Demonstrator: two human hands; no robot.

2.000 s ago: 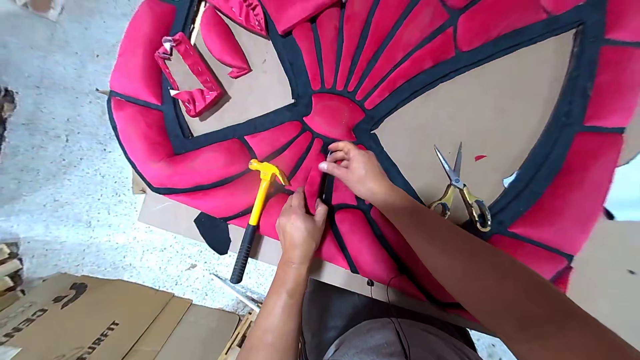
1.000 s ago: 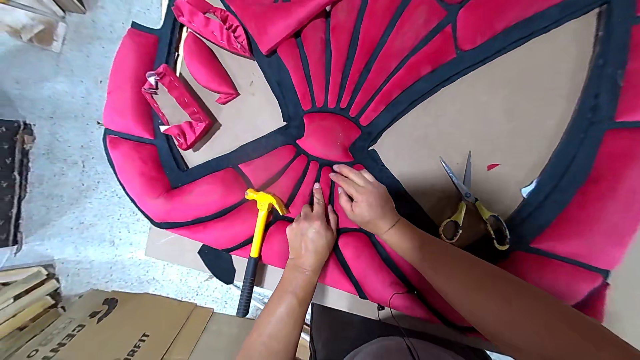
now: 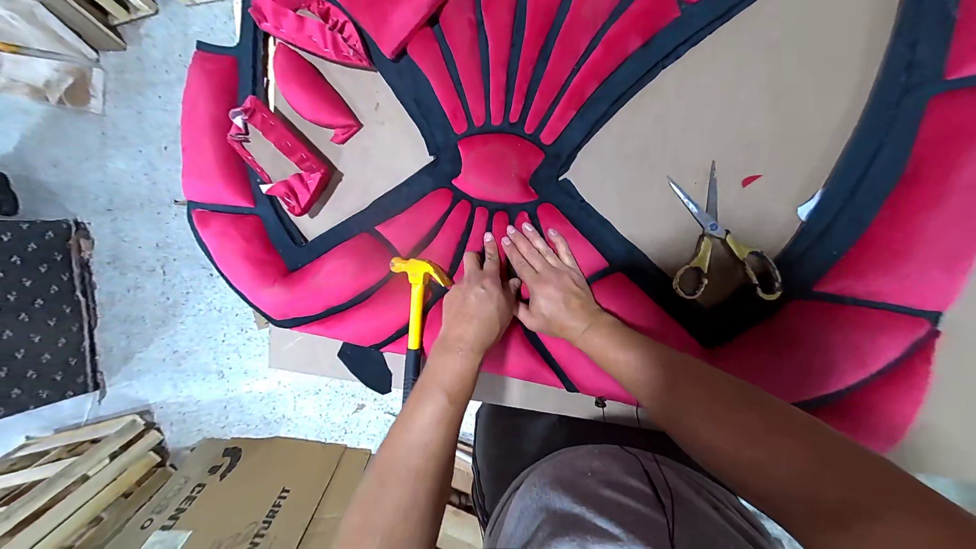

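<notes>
A large panel of padded red fabric pieces [image 3: 499, 168] parted by black strips lies in front of me. My left hand [image 3: 479, 301] rests palm down on the narrow red strips below the middle piece, grasping nothing. Beside it, touching, my right hand [image 3: 550, 284] presses flat on the same strips with its fingers spread a little. A yellow claw hammer with a black grip [image 3: 416, 305] lies just left of my left hand. Scissors with worn yellow handles [image 3: 713, 229] lie with parted blades on the tan board at the right.
Loose red padded pieces [image 3: 314, 88] and a stapled red fabric piece [image 3: 278, 152] lie at the upper left. A black scrap [image 3: 366, 366] pokes out at the panel's lower edge. Cardboard [image 3: 252, 473] and wooden slats [image 3: 76, 473] are at the lower left.
My right hand, raised with bent fingers two seconds ago, has come down flat on the red strips. My left hand has moved up beside it.
</notes>
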